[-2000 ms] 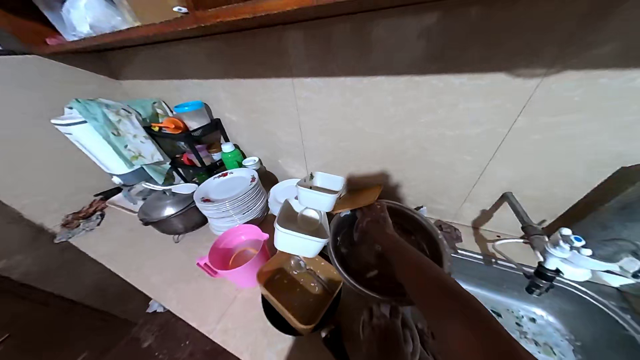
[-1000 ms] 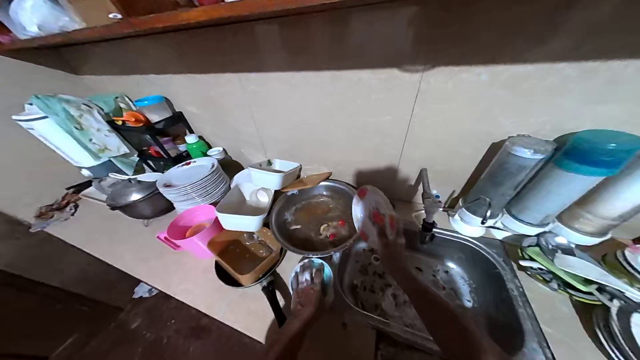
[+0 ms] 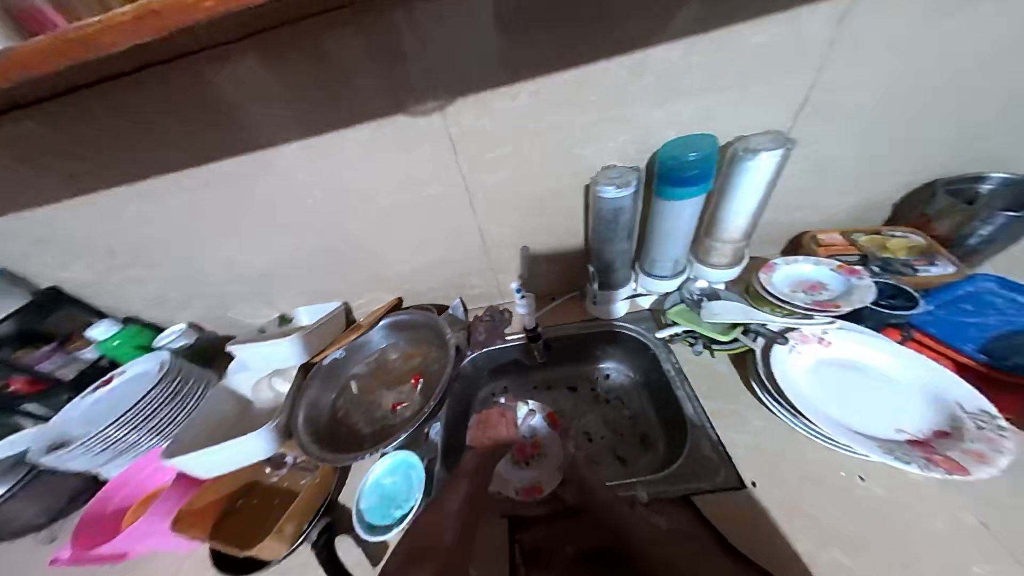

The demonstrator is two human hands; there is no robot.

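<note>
A small floral plate (image 3: 530,458) is held over the near left part of the steel sink (image 3: 640,400). My left hand (image 3: 492,426) lies on the plate's left side, with something pale near its fingertips. My right hand (image 3: 572,480) is dark and blurred at the plate's lower right edge; its fingers cannot be made out. Left of the sink stands a metal basin (image 3: 368,392) of murky water with red bits. Just below the basin sits a small bowl (image 3: 390,494) with turquoise contents. The faucet (image 3: 528,316) rises at the sink's back edge.
At left are white containers (image 3: 232,424), a brown tray (image 3: 256,508), a pink plastic container (image 3: 120,512) and stacked plates (image 3: 120,408). Upright filter canisters (image 3: 612,240) stand behind the sink. Large oval plates (image 3: 872,392), utensils (image 3: 720,316) and a blue plastic item (image 3: 972,320) lie at right.
The view has swung right. My left hand has moved from the small bowl to the floral plate. The plate, earlier raised beside the basin, is now low over the sink.
</note>
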